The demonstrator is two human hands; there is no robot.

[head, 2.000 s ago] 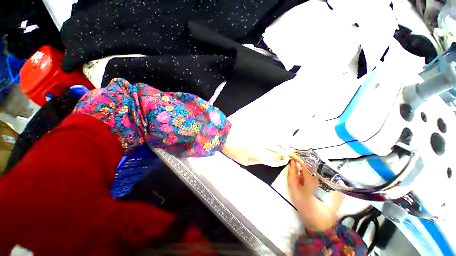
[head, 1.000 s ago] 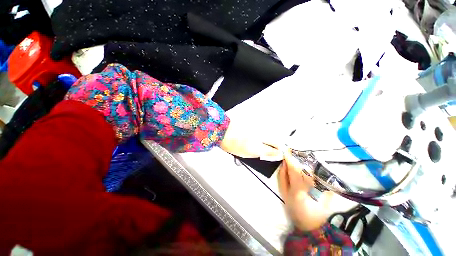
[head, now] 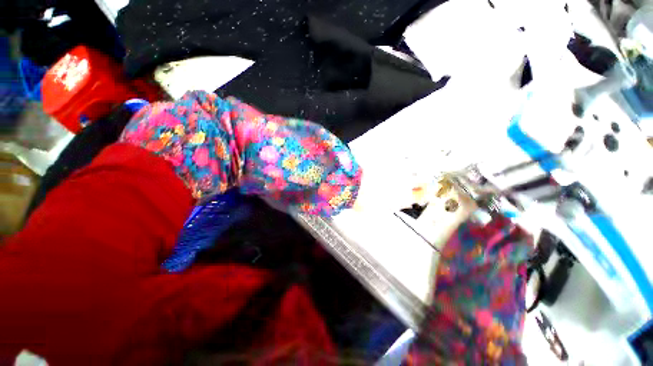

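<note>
The sewing machine, white with a blue stripe, stands at the right, blurred. Its needle area lies at the left end of the head. My left hand reaches from a floral sleeve towards it, washed out against the white table; its fingers are unclear. My right sleeve reaches up to the machine head; the right hand is blurred and mostly hidden. A small dark piece shows between the hands. Black speckled panels lie behind my left arm.
Black-handled scissors lie right of my right sleeve. White cut pieces are piled behind the machine. A red stool stands at the far left. A blue basket is below my left arm. A ruler tape runs along the table edge.
My right hand and sleeve have moved up and forward to the machine head, showing more sleeve. The black panel behind my left arm is shifted. The view has moved slightly and is blurred.
</note>
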